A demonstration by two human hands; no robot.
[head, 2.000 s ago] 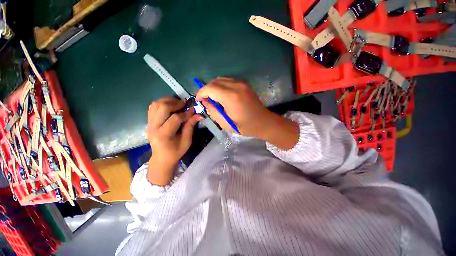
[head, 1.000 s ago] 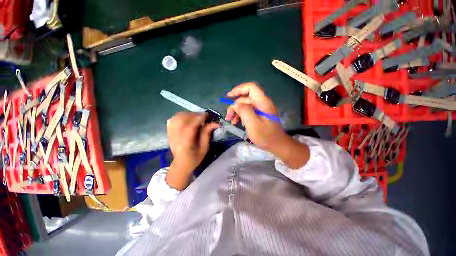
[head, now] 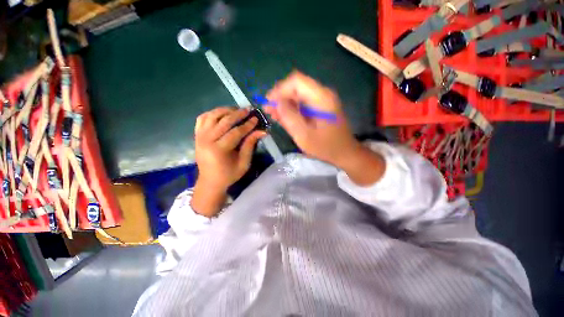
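Observation:
My left hand (head: 226, 148) pinches the dark head of a wristwatch (head: 258, 117) between thumb and fingers. Its pale blue-grey strap (head: 226, 77) points away from me up to near the dip cup; the other strap part runs toward my smock. My right hand (head: 312, 117) holds a slim bright blue applicator (head: 318, 114), with its front end near the upper side of the watch head. The right hand and tool are blurred, so contact cannot be told. The small round white dip cup (head: 188, 40) stands on the dark green mat (head: 148, 105).
Red trays full of strapped watches stand at the left (head: 93, 155) and right (head: 386, 74). One beige strap (head: 370, 57) overhangs the mat from the right tray. Red crates (head: 457, 179) are below it. A cardboard box (head: 130, 213) and blue stool or crate are below the bench's near edge.
The view has shifted, moving the cup up and left in the picture. The held watch is turned more steeply. The right hand and blue applicator have moved up slightly relative to the watch.

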